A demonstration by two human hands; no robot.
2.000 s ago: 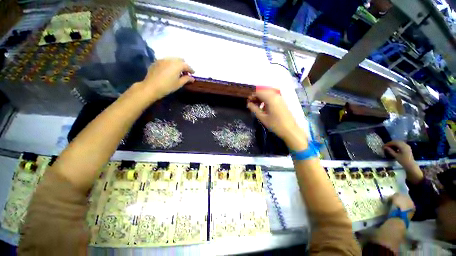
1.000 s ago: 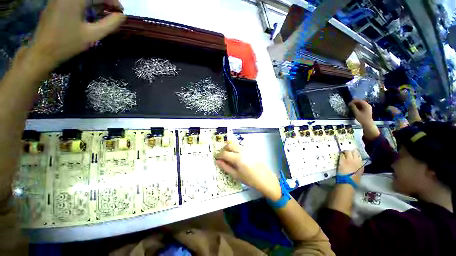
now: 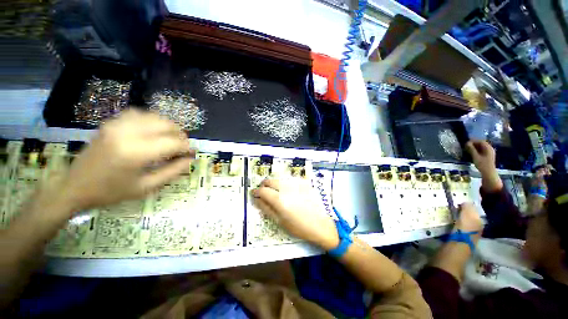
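The cream-yellow circuit board panel (image 3: pixel 221 227) lies on the pale rail, with black blocks and yellow-black parts along its far edge. My left hand (image 3: pixel 127 159) is blurred, above the left boards, fingers bent together. My right hand (image 3: pixel 293 209) is low over the right boards, its fingertips close together near the dark seam. Whether either hand pinches a component cannot be seen. The black component tray (image 3: pixel 233 115) behind the boards holds three heaps of silvery components (image 3: pixel 279 120). A blue strap (image 3: pixel 343 238) is on my right wrist.
A side bin with another heap (image 3: pixel 103 99) is at left. Brown strips (image 3: pixel 236 38) and a red-orange container (image 3: pixel 330 75) sit at the tray's back. A blue cord (image 3: pixel 341 140) hangs by the tray's right end. At right, a person's hands (image 3: pixel 468 219) are over another board panel (image 3: pixel 414 202).
My left hand has come down from the tray's back edge to over the boards. My right hand, at the brown strips two seconds ago, has stayed over the right boards since one second ago.
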